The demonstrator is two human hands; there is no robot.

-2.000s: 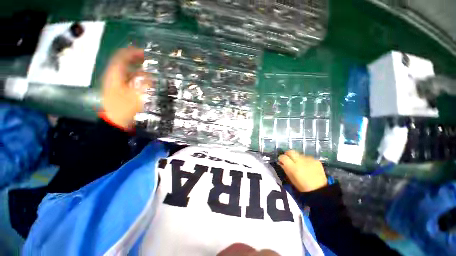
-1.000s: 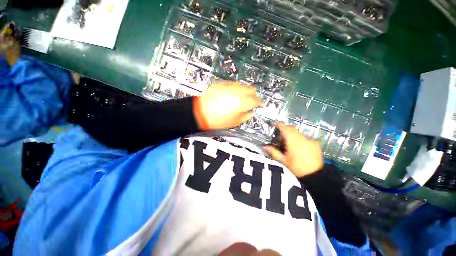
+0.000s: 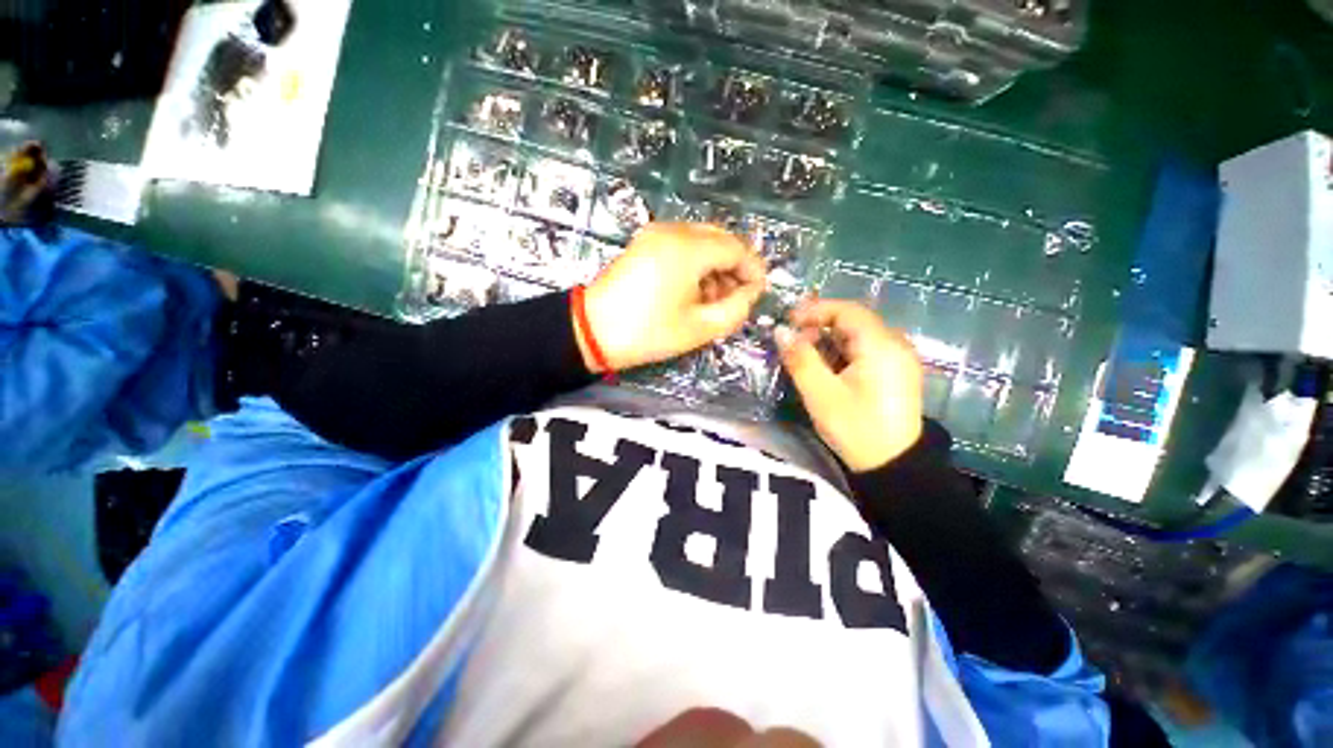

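My left hand (image 3: 676, 297) and my right hand (image 3: 855, 377) are close together over the front right part of the filled blister tray (image 3: 563, 132). The fingertips of both hands are curled towards each other around something small and shiny, too blurred to name. The filled tray holds small black-and-silver assemblies in its pockets. The empty blister tray (image 3: 958, 263) lies to its right, with green bench showing through. My hands hide part of the filled tray's front edge.
A tray stack (image 3: 936, 37) stands at the back. On the right are a blue sheet (image 3: 1165, 263), a white card (image 3: 1118, 465), a white box (image 3: 1275, 241) and a crumpled white piece (image 3: 1260, 446). White paper with dark parts (image 3: 278, 124) lies left. A neighbour's blue sleeve (image 3: 95, 344) is at far left.
Two seconds ago my hands were far apart. Since one second ago, my right hand has risen from the tray's front edge, and its fingertips are now close to my left fingertips.
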